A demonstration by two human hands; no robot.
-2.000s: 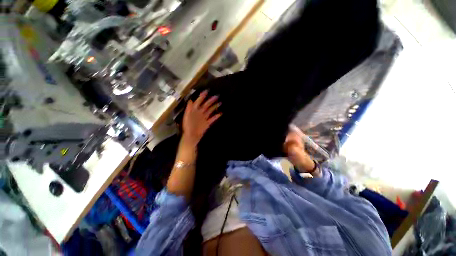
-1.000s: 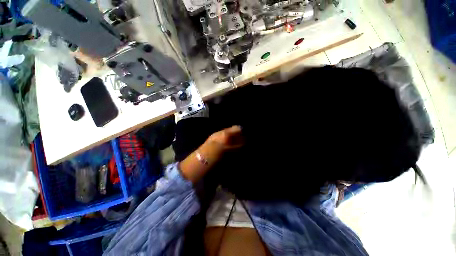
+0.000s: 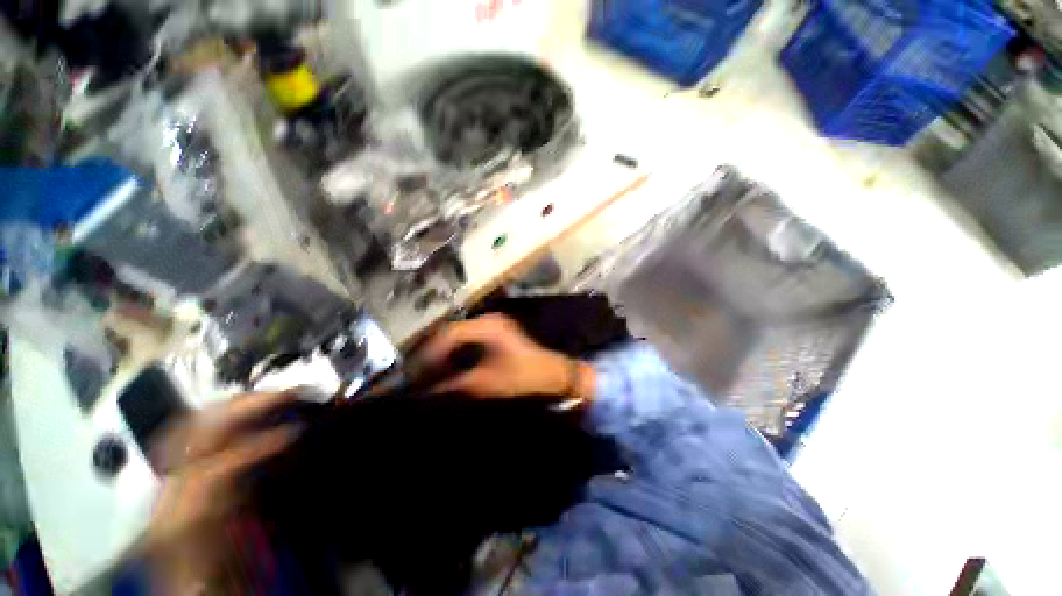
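Observation:
The black garment [image 3: 431, 477] lies bunched on the lap and runs up to the table edge. The blurred grey button-sewing machine [image 3: 274, 320] has its shiny clamp and work plate [image 3: 375, 349] at the edge. My right hand [image 3: 495, 361] is on the garment just right of the plate, fingers bent, gripping the dark cloth. My left hand [image 3: 221, 466] is strongly blurred at the garment's left side, near the machine head; its fingers reach toward the cloth, but whether they grip it cannot be told.
The feeder arm [image 3: 437, 233] and round dark feeder bowl [image 3: 495, 111] stand behind. A lined crate [image 3: 745, 291] is at the right. The phone [image 3: 151, 408] and a small round black object [image 3: 110, 455] lie on the table's left. Blue crates [image 3: 885, 70] stand on the floor beyond.
The view has turned. The garment has moved from the right toward the plate and lap, uncovering the lined crate. My right hand has come into view on the cloth; my left hand has moved left.

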